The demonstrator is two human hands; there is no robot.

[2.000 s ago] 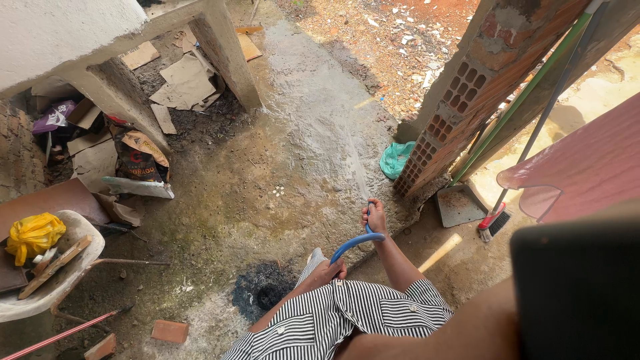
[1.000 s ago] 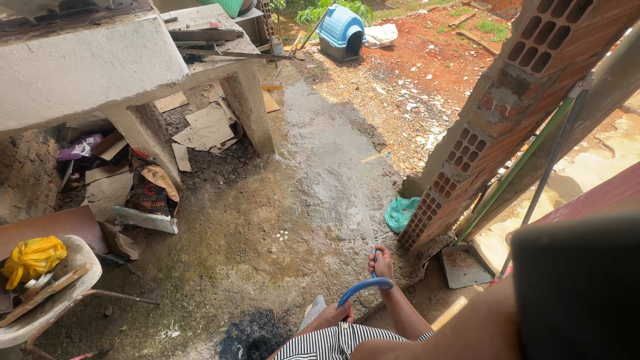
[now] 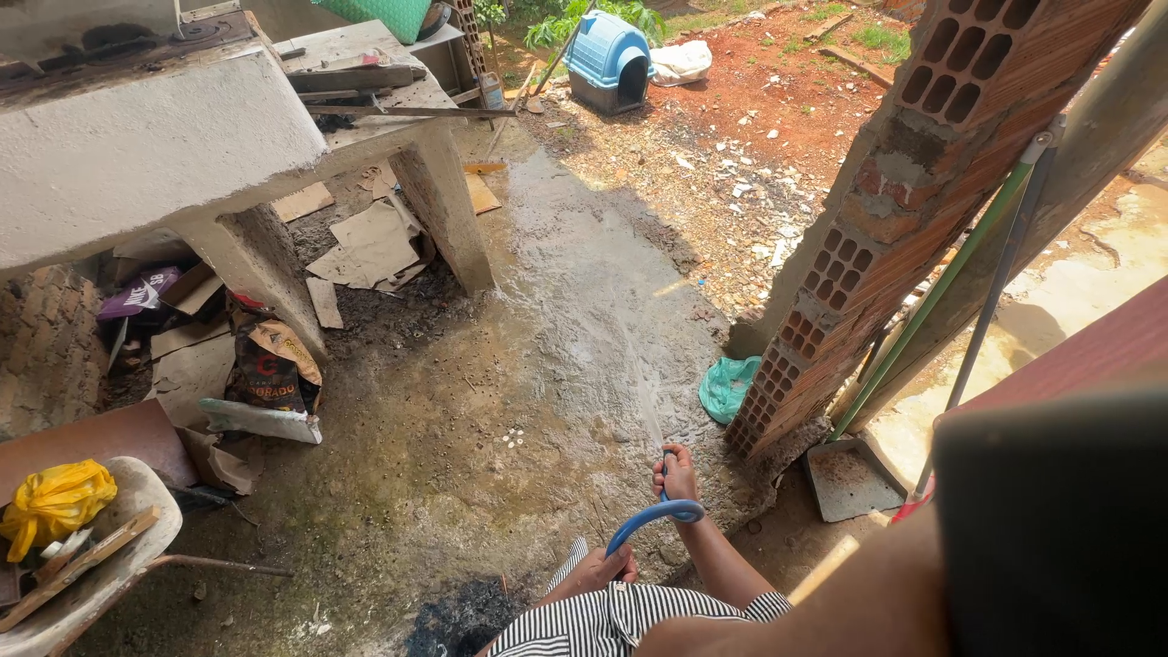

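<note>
My right hand (image 3: pixel 677 476) grips the end of a blue garden hose (image 3: pixel 646 518), and a stream of water (image 3: pixel 643 388) shoots from it onto the wet concrete floor (image 3: pixel 584 274). From there the hose curves down to my left hand (image 3: pixel 610 568), which holds it close to my striped clothing. A teal plastic bag (image 3: pixel 727 388) lies on the floor beyond my right hand, against the foot of a hollow-brick wall (image 3: pixel 844 265). Below and left of my left hand is a blackened patch (image 3: pixel 461 616).
At left stand a concrete counter (image 3: pixel 155 137), cardboard (image 3: pixel 365 251) under it, and a wheelbarrow (image 3: pixel 137 547) with a yellow bag (image 3: pixel 59 502). A dustpan (image 3: pixel 853 479) sits right of the wall. Beyond the floor are rubble and a blue pet house (image 3: pixel 610 62).
The view has tilted up since the earliest frame, bringing the pet house and red soil into sight. Both hands stay on the hose, with water flowing.
</note>
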